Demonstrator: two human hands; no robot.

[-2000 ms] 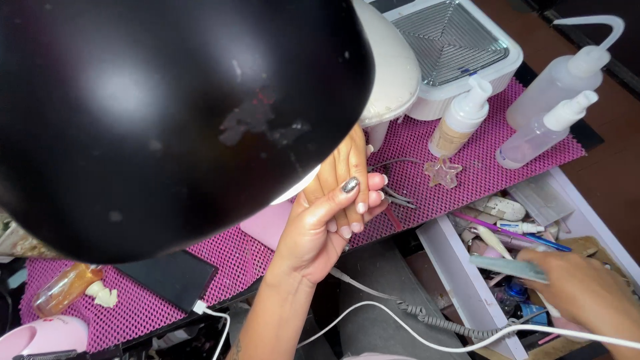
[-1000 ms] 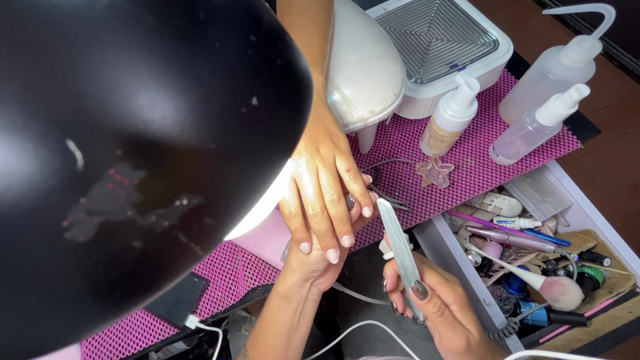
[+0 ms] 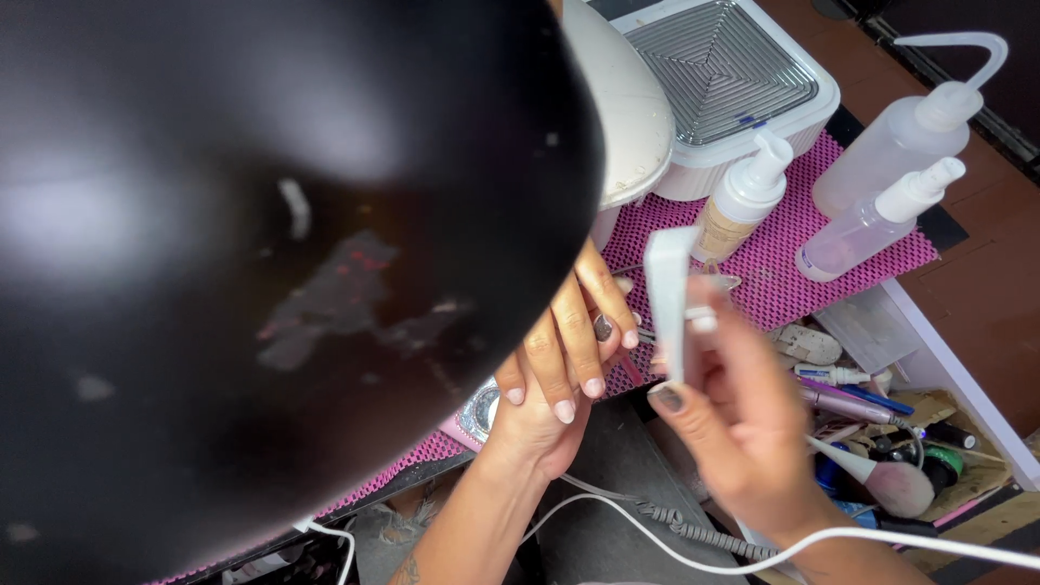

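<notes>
My left hand [image 3: 540, 431] reaches up from the bottom and lies under another person's hand [image 3: 569, 333], its thumb with a dark glittery nail beside that person's fingertips. The other person's fingers are spread, with pale nails; the back of that hand is hidden by the black lamp shade. To the right, my right hand [image 3: 731, 422] is blurred and holds a light grey nail file [image 3: 670, 292] nearly upright between thumb and fingers. The file stands apart from the other person's nails. A small white object shows at my right fingers; I cannot tell what it is.
A black lamp shade [image 3: 301, 244] covers the left. Behind stand a white nail lamp [image 3: 626, 106], a dust collector [image 3: 723, 73], a pump bottle [image 3: 739, 199], a spray bottle [image 3: 877, 219] and a wash bottle [image 3: 902, 146]. An open drawer [image 3: 959, 374] holds a brush [image 3: 894, 487]. A white cable [image 3: 691, 561] crosses below.
Two seconds ago my right hand was over the drawer with the file; now it is up beside the other person's hand. The lamp shade covers more of that hand than one second ago.
</notes>
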